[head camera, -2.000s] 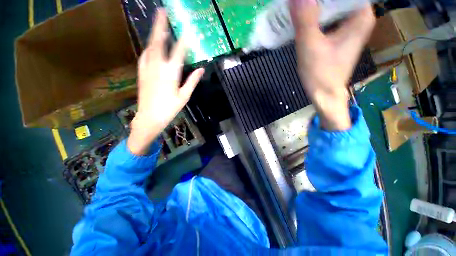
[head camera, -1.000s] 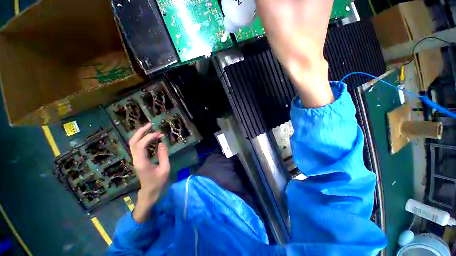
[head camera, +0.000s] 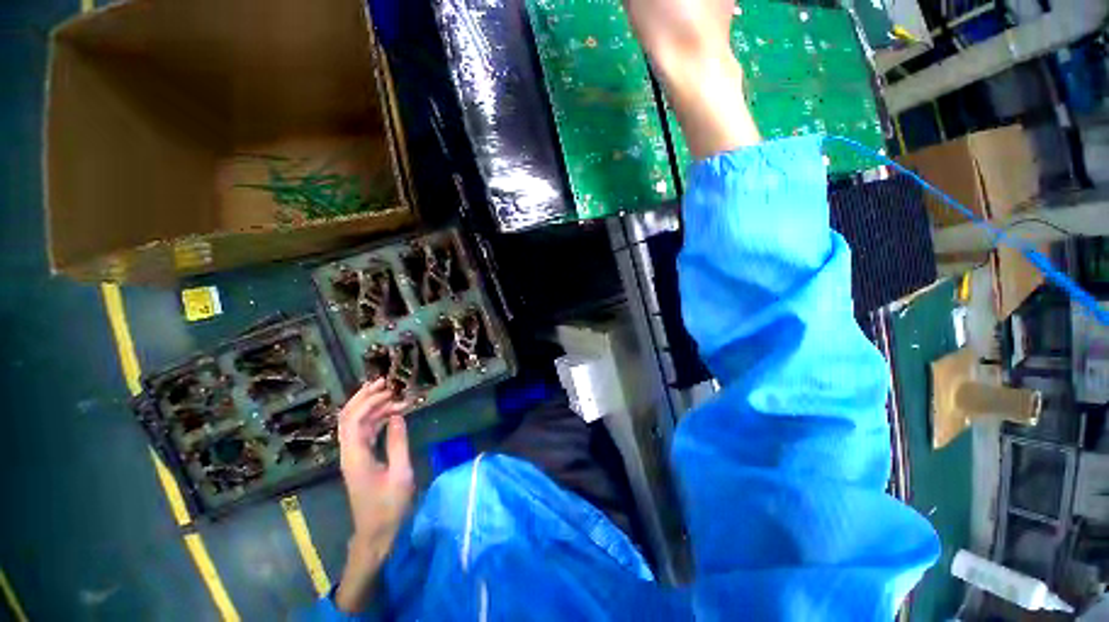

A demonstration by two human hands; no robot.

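Note:
Green board panels lie at the top centre, one on the left and one on the right. My right hand reaches over them and is cut off by the top edge; its fingers and anything in them are hidden. My left hand has its fingers apart and empty, at the lower edge of an empty carrier with four openings and brown metal bits. A second carrier lies to its left.
An open carton holds thin green strips. A shiny black mat lies beside the panels. A ribbed black plate shows right of my sleeve. A blue air hose crosses the right. A white bottle is at the lower right.
My right hand has reached further up, partly out of the picture. The white bag-like thing over the panels is out of sight. My left hand has dropped from the panels to the carriers.

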